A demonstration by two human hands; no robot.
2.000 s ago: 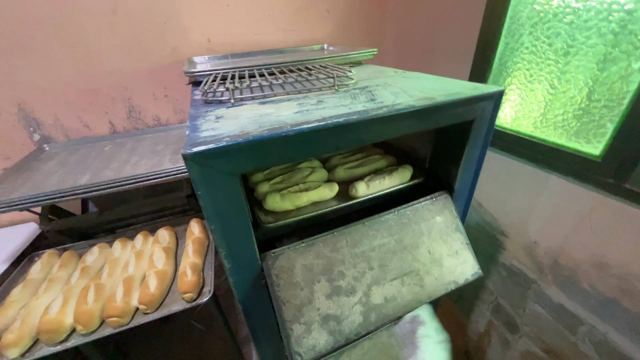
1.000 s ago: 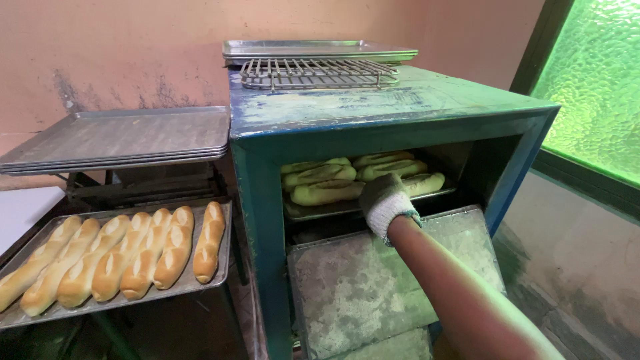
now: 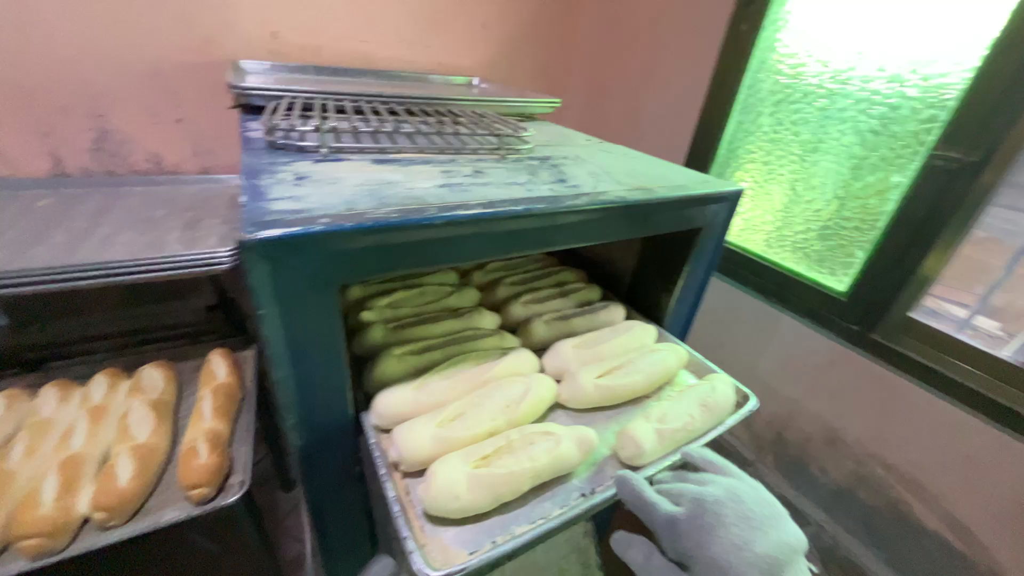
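A metal baking tray (image 3: 552, 512) of pale, slashed bread loaves (image 3: 508, 468) sticks partway out of a blue metal oven (image 3: 308, 360). At the tray's front right edge is my right hand (image 3: 712, 512) in a light knitted glove, fingers spread; whether it grips the rim cannot be told. Only a gloved fingertip of my left hand (image 3: 379, 566) shows at the bottom edge, near the tray's front left corner; the rest is out of frame. Further loaves lie in shadow inside the oven.
Browned loaves (image 3: 132, 460) fill a tray (image 3: 244, 448) at left, below stacked trays (image 3: 120, 224). On the oven top lie a wire rack (image 3: 392, 128) and more trays (image 3: 384, 80). A green-glazed window (image 3: 848, 152) is at right.
The tray of pale loaves has come partway out of the oven. My right hand, at the oven opening one second ago, is now lower, by the tray's front edge. My left fingertip has appeared.
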